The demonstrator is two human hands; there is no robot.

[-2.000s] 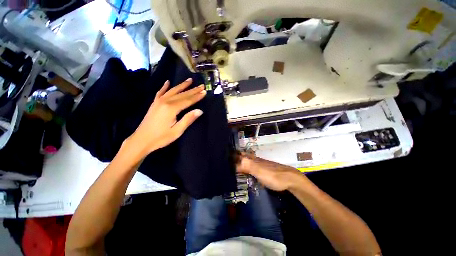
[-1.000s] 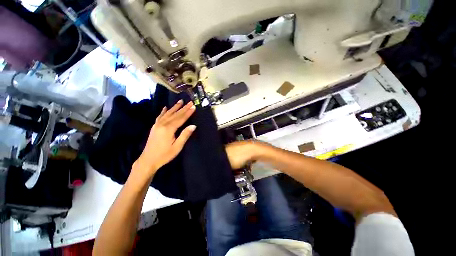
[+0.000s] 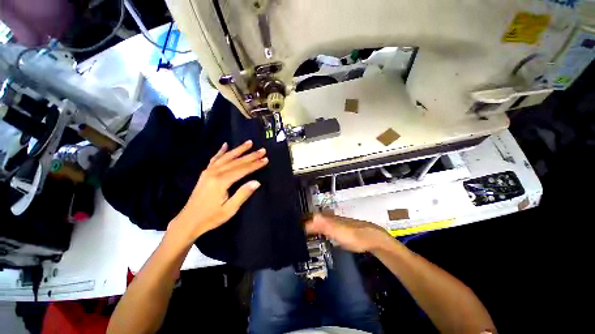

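Observation:
The black garment (image 3: 261, 222) lies left of the needle area and hangs over the table's front edge. Its straight right edge runs from the presser foot (image 3: 279, 130) towards my lap. My left hand (image 3: 225, 186) lies flat on the cloth, palm down with fingers slightly spread, a little below the foot. My right hand (image 3: 333, 229) is at the cloth's right edge, above the metal rollers (image 3: 316, 258). Its fingertips are hidden or blurred at the edge, so its grip cannot be told. The cream sewing machine (image 3: 365, 32) stands over the cloth.
A dark-grey block (image 3: 321, 129) sits right of the foot. An open slot with metal bars (image 3: 385, 173) lies in front of the machine bed (image 3: 443, 124). Thread cones (image 3: 85, 155) and a second machine stand at left. A red object (image 3: 72, 319) is below the table.
The view has shifted. My left hand has slid back from the foot towards my lap. My right hand has drawn back to the right from the cloth's edge, showing less overlap with it.

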